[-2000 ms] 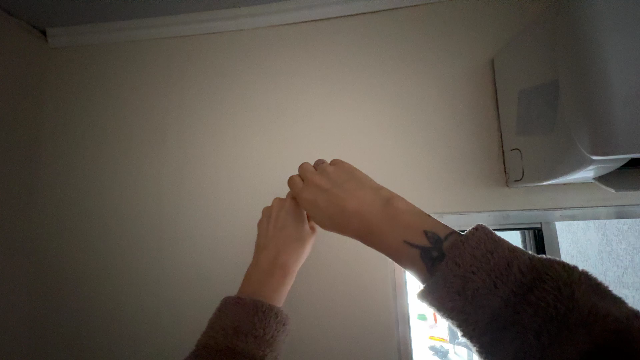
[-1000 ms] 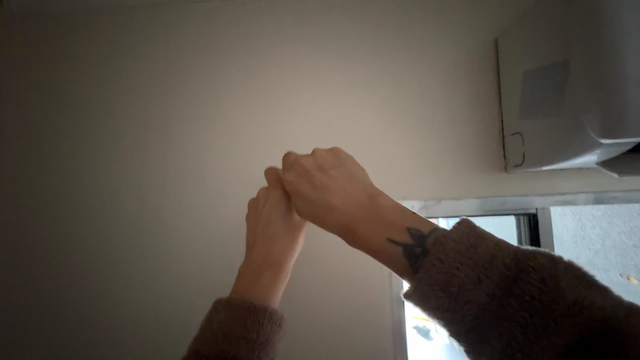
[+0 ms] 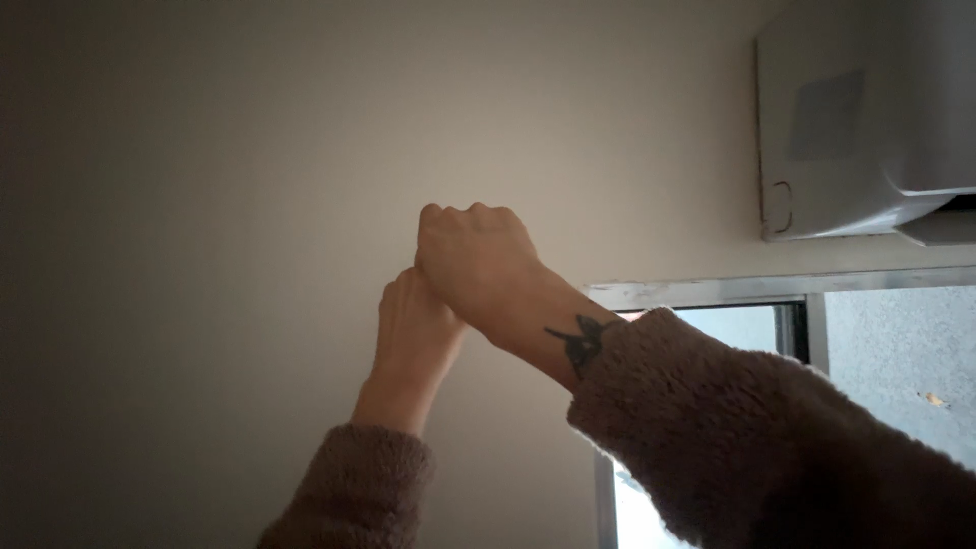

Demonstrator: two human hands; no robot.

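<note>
Both of my hands are raised against a plain wall, in fuzzy brown sleeves. My right hand is curled, its back toward the camera, and overlaps the upper part of my left hand. A dark tattoo marks the right wrist beside the cuff. My left hand is curled too, just below and to the left, touching the right one. The fingertips of both are hidden, so whether anything small lies within them, or one hand grips the other, does not show.
At the upper right a white wall-mounted air conditioner juts from the wall. Below it, a window with a pale frame lets in bright light, partly covered by my right sleeve.
My right hand now covers more of the top of my left hand than two seconds ago. The ceiling edge seen earlier has left the view.
</note>
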